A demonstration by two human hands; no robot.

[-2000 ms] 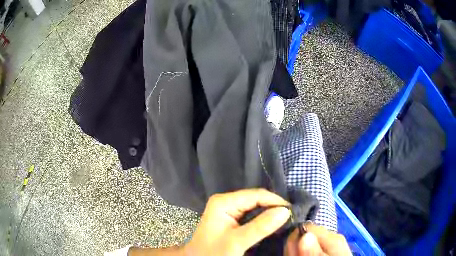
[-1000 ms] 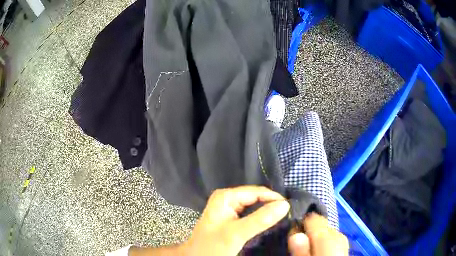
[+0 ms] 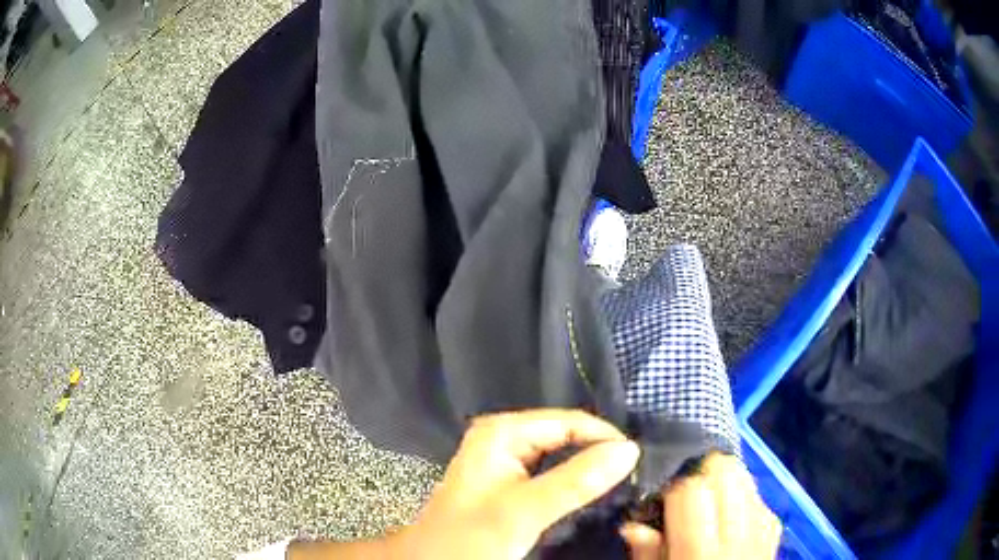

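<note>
The grey garment (image 3: 482, 241) hangs in long folds away from me, with a bent white thread line (image 3: 378, 162) at its left and a yellowish thread line (image 3: 577, 348) near its right edge. My left hand (image 3: 526, 476) pinches the near edge between thumb and forefinger. My right hand (image 3: 712, 512) is just right of it at the bottom, fingers closed on the dark bunched edge. Whether a small tool is in my right fingers cannot be told. A black jacket (image 3: 247, 197) with round dark buttons lies under the grey garment at left.
Blue-and-white checked cloth (image 3: 670, 339) lies below the held edge. A blue crate (image 3: 833, 312) holding dark clothes (image 3: 904, 328) stands at right, another blue crate (image 3: 865, 88) behind it. A white shoe-like shape (image 3: 605, 238) shows beside the garment, over the speckled floor (image 3: 756, 153).
My right hand has moved slightly right, and the grey edge between the hands is now spread wider over the checked cloth. My left hand keeps its pinch in nearly the same place.
</note>
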